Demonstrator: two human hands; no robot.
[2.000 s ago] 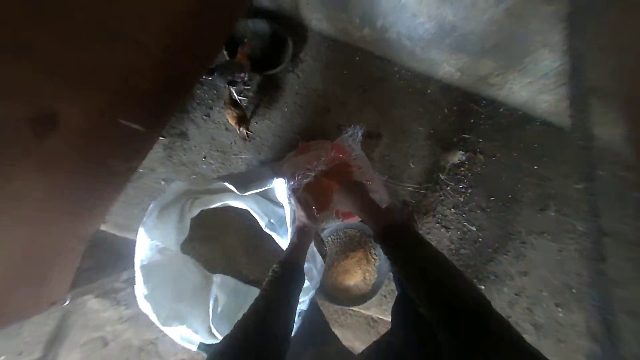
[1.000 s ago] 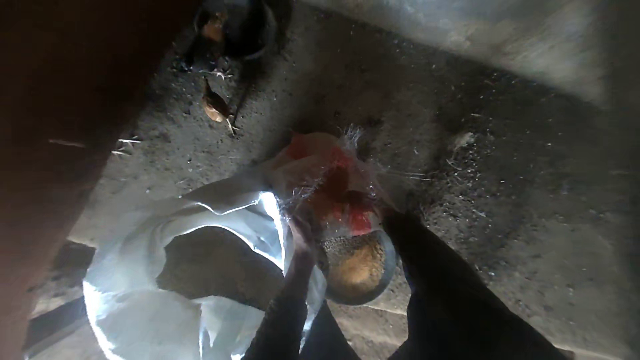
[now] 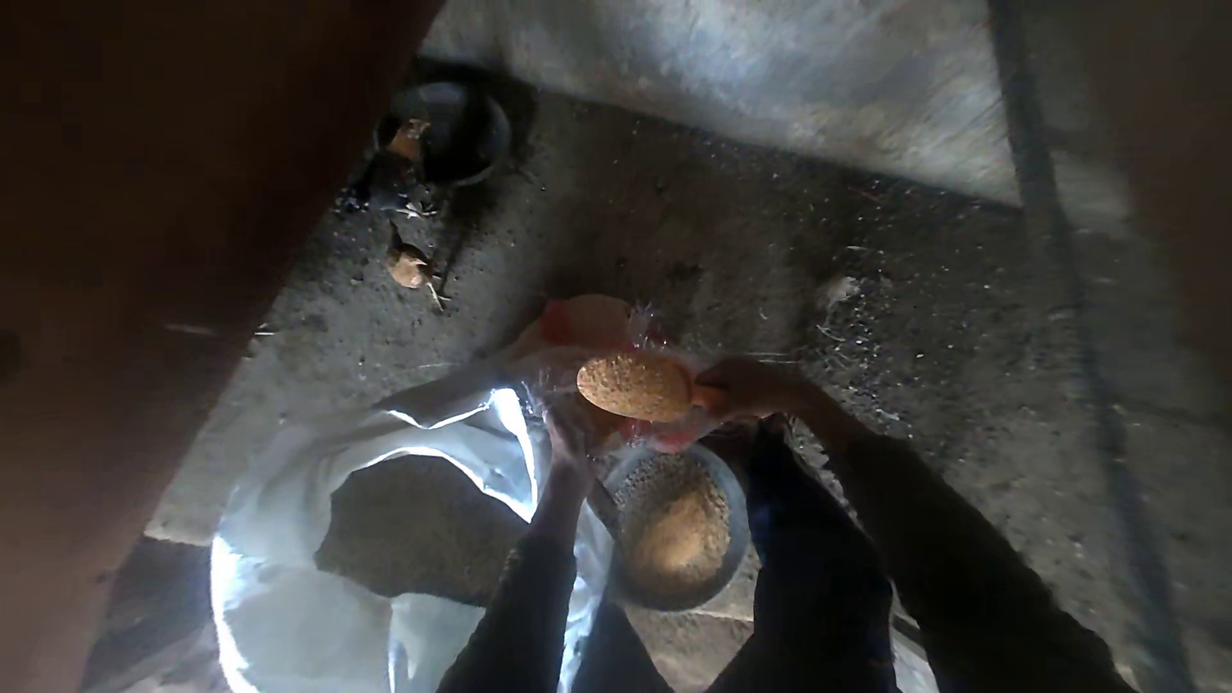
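Observation:
A scoop heaped with brown granular feed (image 3: 635, 385) is held up by its orange handle in my right hand (image 3: 746, 390). My left hand (image 3: 568, 438) grips the edge of a red and clear plastic bag (image 3: 587, 322), which lies partly under the scoop. Just below is a round bowl (image 3: 736, 520) holding grainy feed with a paler, finer heap on top. To the left stands a large white woven sack (image 3: 289, 587), its mouth open, with dark brown material (image 3: 414, 529) inside. My left fingers are partly blurred.
A small brown chick (image 3: 409, 267) stands on the dirt floor at upper left. Another bird (image 3: 395, 173) is beside a dark round basin (image 3: 496, 135). A pale wall (image 3: 770, 77) runs along the top, and a brown surface (image 3: 125, 241) blocks the left side.
My right hand has come up out of the red plastic bag, and the filled scoop now shows above it. My left hand stays at the bag.

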